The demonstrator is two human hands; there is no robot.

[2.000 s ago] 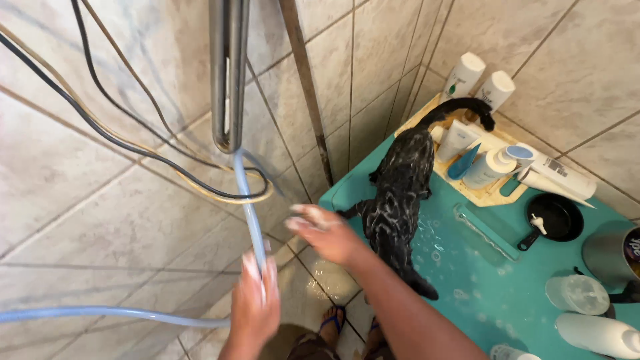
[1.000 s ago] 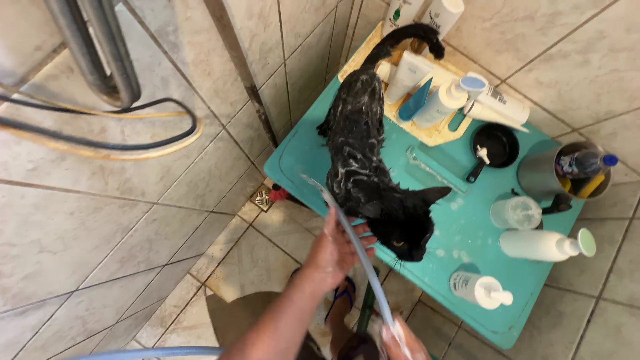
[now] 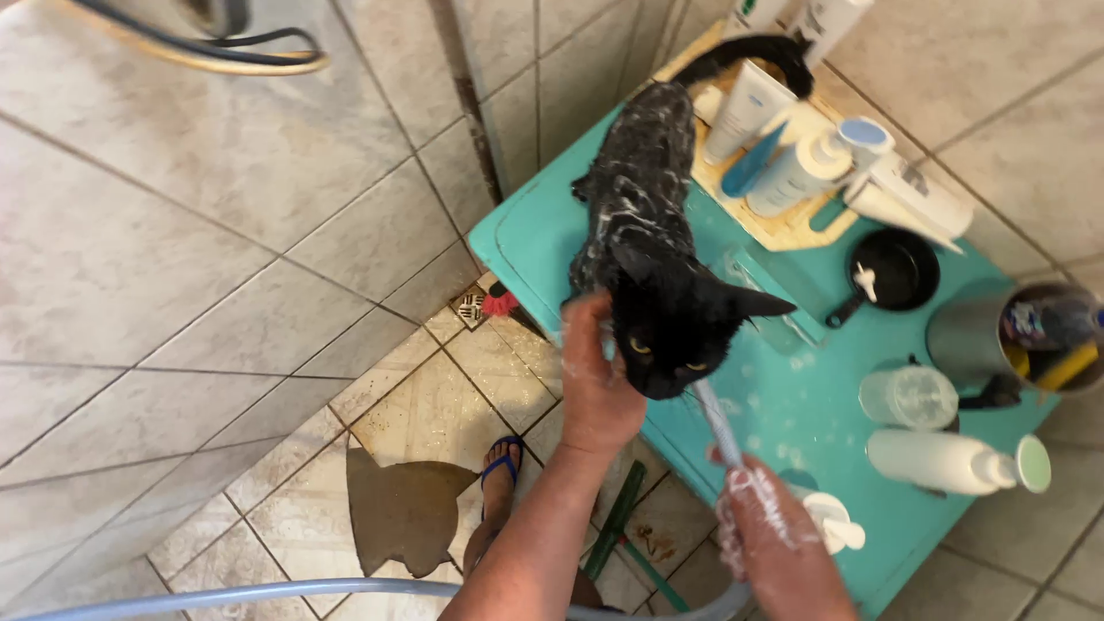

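A wet black cat (image 3: 642, 190) with soap lather on its back stands on a turquoise table (image 3: 759, 405), its tail over a cream tray and its face toward me. My left hand (image 3: 595, 371) touches the cat's chest and neck, fingers partly hidden by fur. Lather covers my right hand (image 3: 759, 509), which is closed around a translucent hose (image 3: 718, 427). The hose's end lies near the cat's chin, and its mouth is hidden there. From my right hand the hose loops down and runs off to the lower left.
Bottles and tubes crowd the cream tray (image 3: 780, 226). Nearby are a small black pan (image 3: 906, 272), a metal pot (image 3: 966, 336), a plastic cup (image 3: 910, 397) and a white pump bottle (image 3: 940, 461). Tiled walls (image 3: 259, 216) flank the table. A green squeegee (image 3: 617, 517) lies on the floor.
My right hand, with the hose, has moved from near the wall to the table's front edge. My left hand has left the hose and come to the cat. The cat has raised its head toward me.
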